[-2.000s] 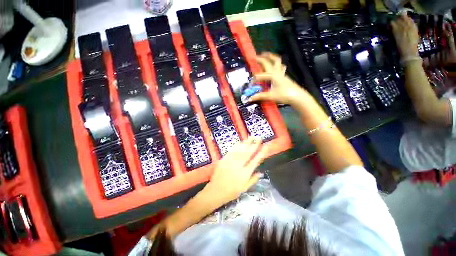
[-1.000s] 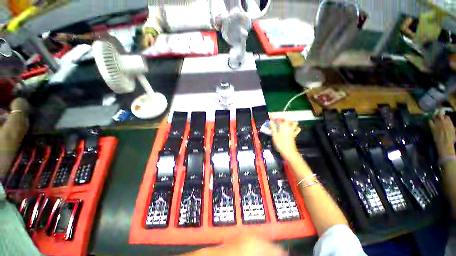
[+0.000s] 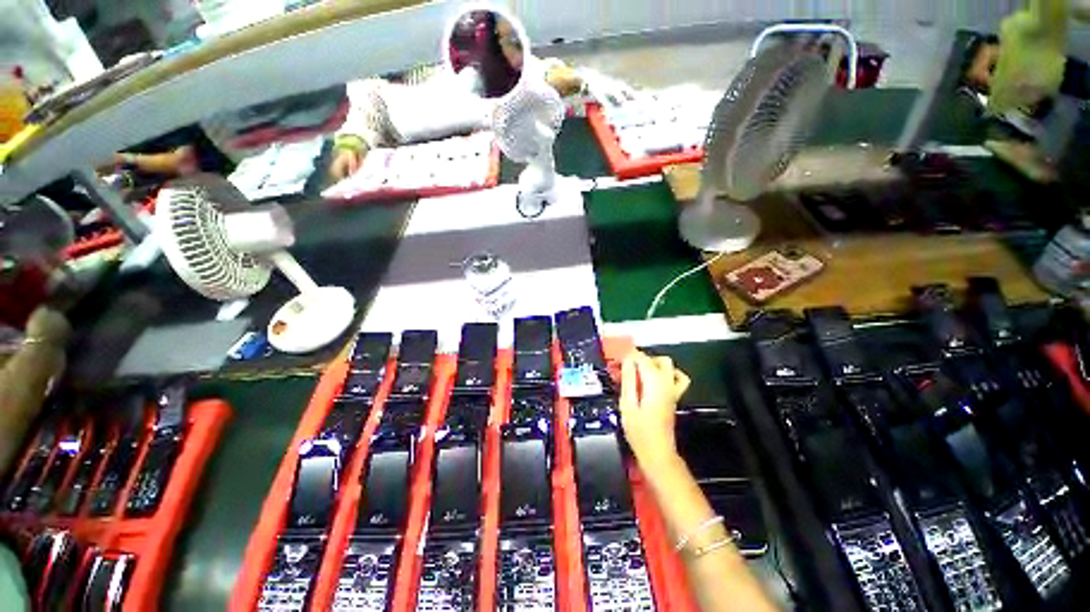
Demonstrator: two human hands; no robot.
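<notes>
A red foam tray [image 3: 265, 538] holds two rows of open black flip phones [image 3: 460, 472], screens up and keypads toward me; its near edge is cut off by the picture. A small blue-and-white piece [image 3: 580, 381] lies on the rear phone at the tray's upper right. My right hand [image 3: 651, 401] is just right of that piece, over the tray's right edge, fingers loosely curled and apart, with nothing visible in it. My left hand is out of the picture.
A black tray of phones [image 3: 891, 478] is at right, another red tray [image 3: 197, 478] at left. Behind stand a white fan [image 3: 215, 245], a small fan [image 3: 526, 126], a larger fan [image 3: 765, 132] and a clear bottle [image 3: 488, 282]. Other people's arms show at left and back.
The view has lifted toward the back of the bench. My right hand has let go of the blue-and-white piece, which now lies on a phone. My left hand has left the picture.
</notes>
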